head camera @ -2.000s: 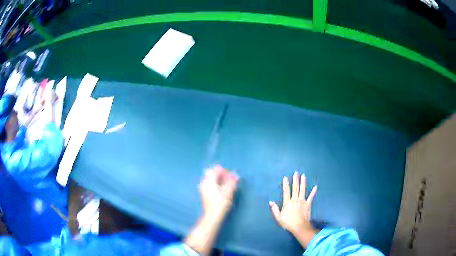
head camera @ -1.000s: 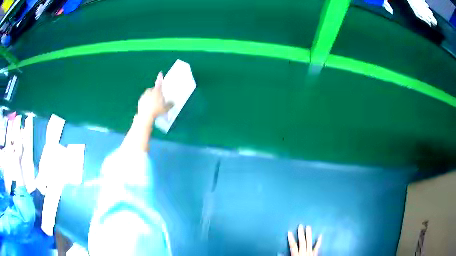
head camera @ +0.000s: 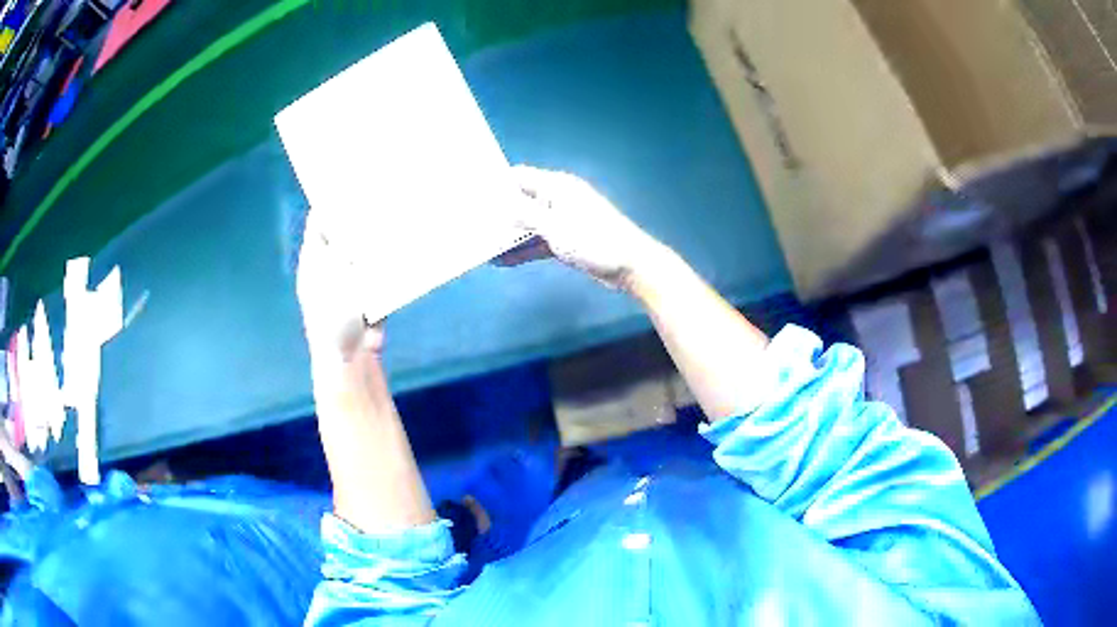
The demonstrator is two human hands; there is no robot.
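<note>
A flat white product box (head camera: 398, 172) is held up over the blue-green mat, tilted, its broad blank face towards me. My left hand (head camera: 328, 294) grips its lower left edge, and my right hand (head camera: 576, 227) grips its lower right corner. Some fingers of both hands are hidden behind the box. The face is overexposed, so no print can be made out.
An open brown shipping carton (head camera: 833, 135) stands on the right. Cartons with rows of white box edges (head camera: 962, 325) are on the floor at lower right. White paper sheets (head camera: 88, 355) lie at the far left, beside a coworker's blue sleeve. A green rail (head camera: 147, 110) crosses upper left.
The white box has come off the dark green surface, where my left hand touched it, to in front of me. My right hand has left the mat and holds it too. The view has turned right.
</note>
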